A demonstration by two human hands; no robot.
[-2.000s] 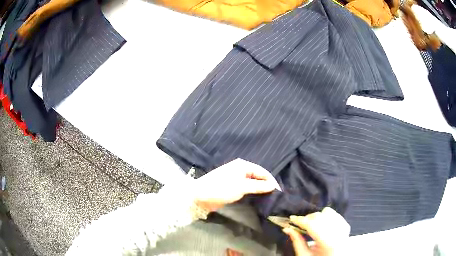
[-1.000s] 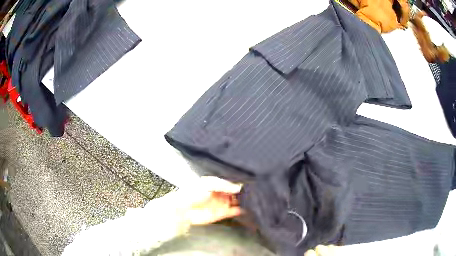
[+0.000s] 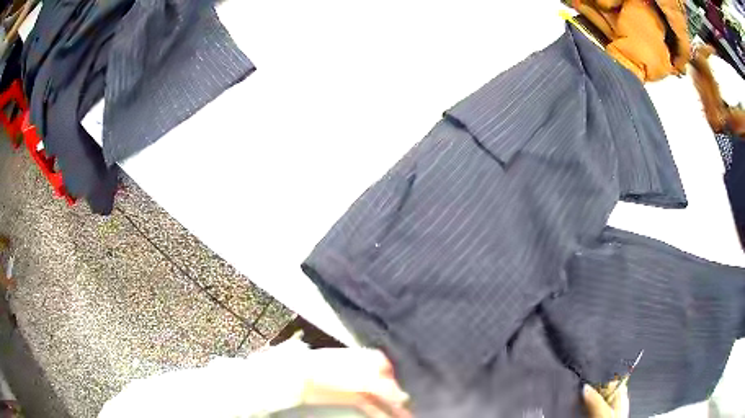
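Note:
Dark pinstripe trousers (image 3: 490, 220) lie spread over the white table, their waistband edge slanting towards me at the lower middle. My left hand (image 3: 368, 384) is at the bottom, blurred, with its fingertips on the near edge of the trousers, gripping the cloth. My right hand (image 3: 604, 400) is small and cut off by the bottom edge. It holds the thread snips (image 3: 631, 369), whose thin blades point up over the trousers near the bunched crotch seam.
More dark striped trousers (image 3: 163, 82) hang over the left table edge beside a red stool (image 3: 41, 151). The speckled floor (image 3: 155, 277) lies below. An orange padded jacket (image 3: 645, 41), brown fur trim (image 3: 709, 90) and dark clothes are at the upper right.
The view has shifted, so the trousers sit lower and further right. The white loop on the dark cloth no longer shows. My right hand has moved right, with the snips visible above the cloth.

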